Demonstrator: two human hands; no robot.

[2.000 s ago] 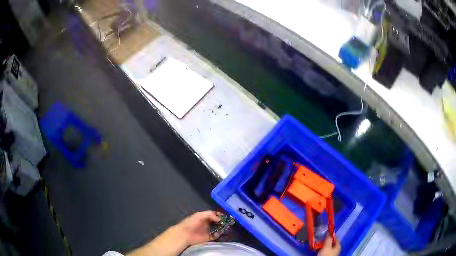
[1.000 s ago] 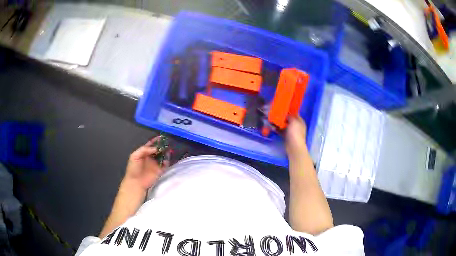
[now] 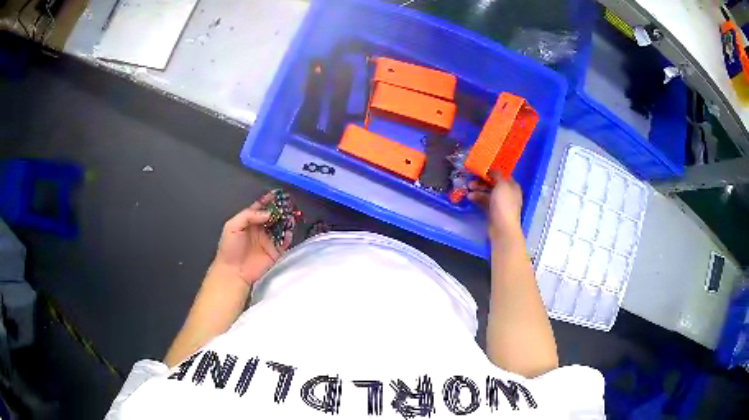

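Observation:
My left hand (image 3: 250, 242) holds several small green circuit boards (image 3: 282, 215) with thin wires, outside the near left side of the blue tote (image 3: 369, 207). My right hand (image 3: 499, 199) is inside the tote at its right side, at the lower end of a tilted orange housing (image 3: 503, 138); whether the fingers grip it is unclear. Several orange housings (image 3: 383, 151) lie in the middle of the tote. Dark long pieces (image 3: 314, 97) lie at its left side. A small black part (image 3: 319, 169) lies near the front left.
A white compartment tray (image 3: 593, 238) is right of the tote. Another blue tote (image 3: 628, 123) stands behind it. A white flat board (image 3: 148, 31) lies on the bench at the upper left. A blue stool (image 3: 39, 197) is on the floor at left.
The view has swung toward the tote. The orange pieces by my right hand now stand tilted at the tote's right side. My left hand still holds the boards, now more spread.

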